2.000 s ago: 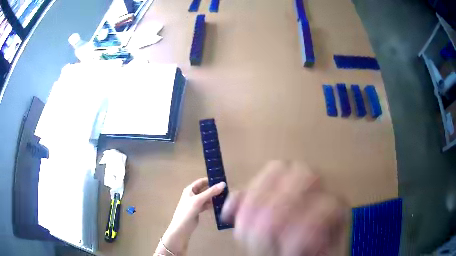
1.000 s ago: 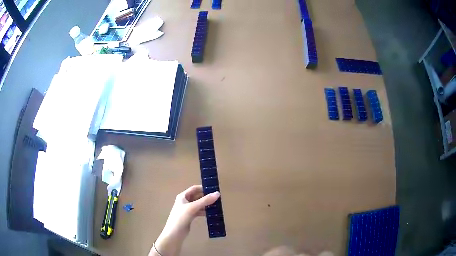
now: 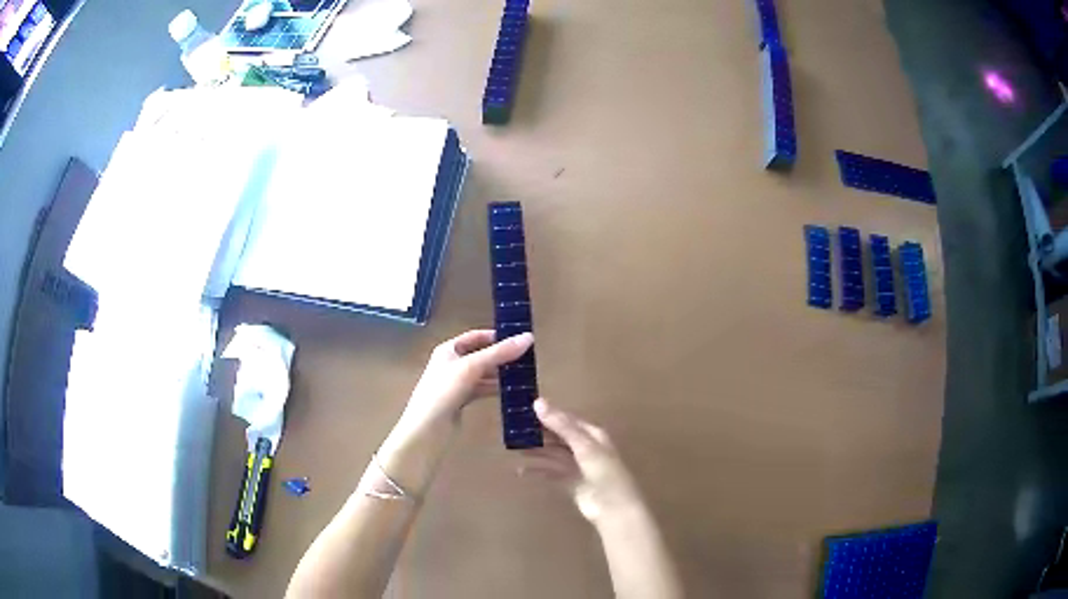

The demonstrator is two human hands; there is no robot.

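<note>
A long dark blue strip (image 3: 512, 293) with silver cross lines is held upright in the view, above the brown table. My left hand (image 3: 459, 372) grips it at its lower half, thumb on its face and fingers behind. My right hand (image 3: 583, 459) is at the strip's lower right edge, its fingertips at or near the edge. Whether the right hand grips the strip is not clear. How many strips lie behind the front one is hidden.
White sheets (image 3: 340, 217) lie at left. A yellow and black knife (image 3: 248, 497) with white wrap (image 3: 262, 374) and a blue chip (image 3: 296, 486) are lower left. Strip stacks (image 3: 778, 105) stand at the far side, short stacks (image 3: 850, 269) right. A blue sheet (image 3: 881, 564) is lower right.
My left hand and the strip have moved up and slightly right in view. My right hand has come in from the bottom edge to the strip's lower end. The whole view has shifted.
</note>
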